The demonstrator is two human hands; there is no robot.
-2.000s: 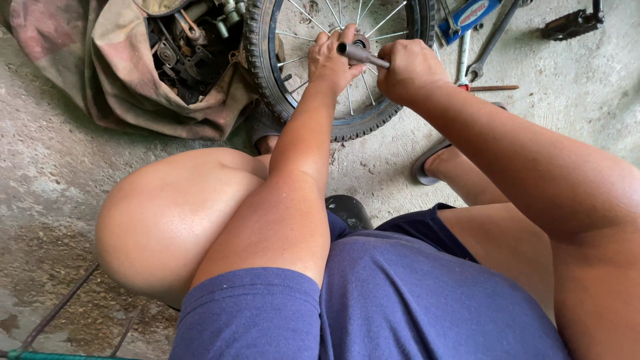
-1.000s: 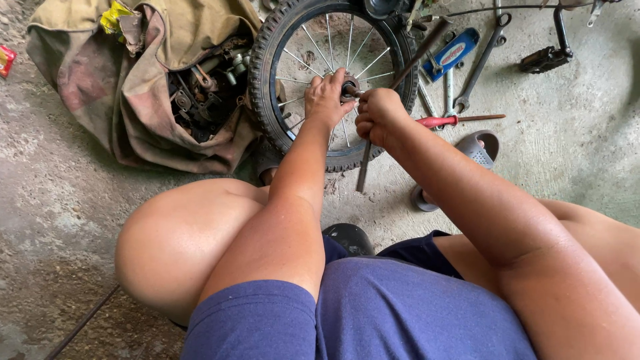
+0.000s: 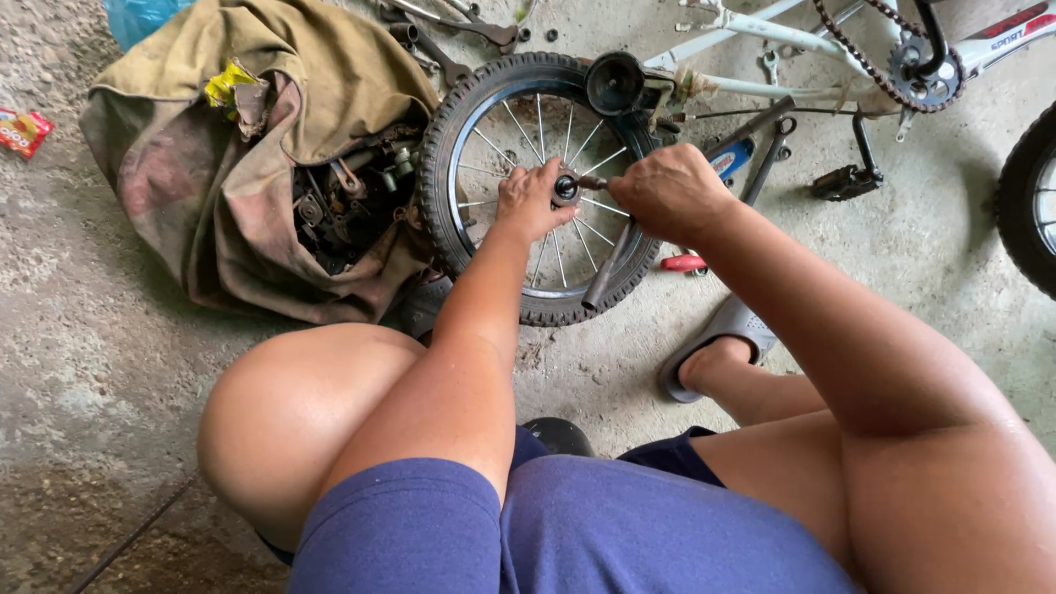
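A small spoked bicycle wheel with a knobby tyre (image 3: 452, 239) lies flat on the concrete floor. My left hand (image 3: 530, 198) rests at its centre, fingers spread against the left side of the hub (image 3: 566, 188). My right hand (image 3: 672, 196) is closed around a dark metal T-shaped tool (image 3: 606, 268). One long arm of the tool shows below the fist and another above it, and its short shaft points left to the hub. Whether the shaft's tip touches the hub cannot be told.
A canvas bag of metal parts (image 3: 342, 198) lies left of the wheel. A white bicycle frame (image 3: 775, 41) with chain and crank is at the upper right, near a pedal (image 3: 847, 182). A wrench (image 3: 767, 161) and red-handled tool (image 3: 683, 263) lie right of the wheel.
My right hand stays closed on the tool, whose long bar has turned and now slants otherwise than in the earlier frames. My left hand remains at the hub. The view has shifted, showing more bicycle frame.
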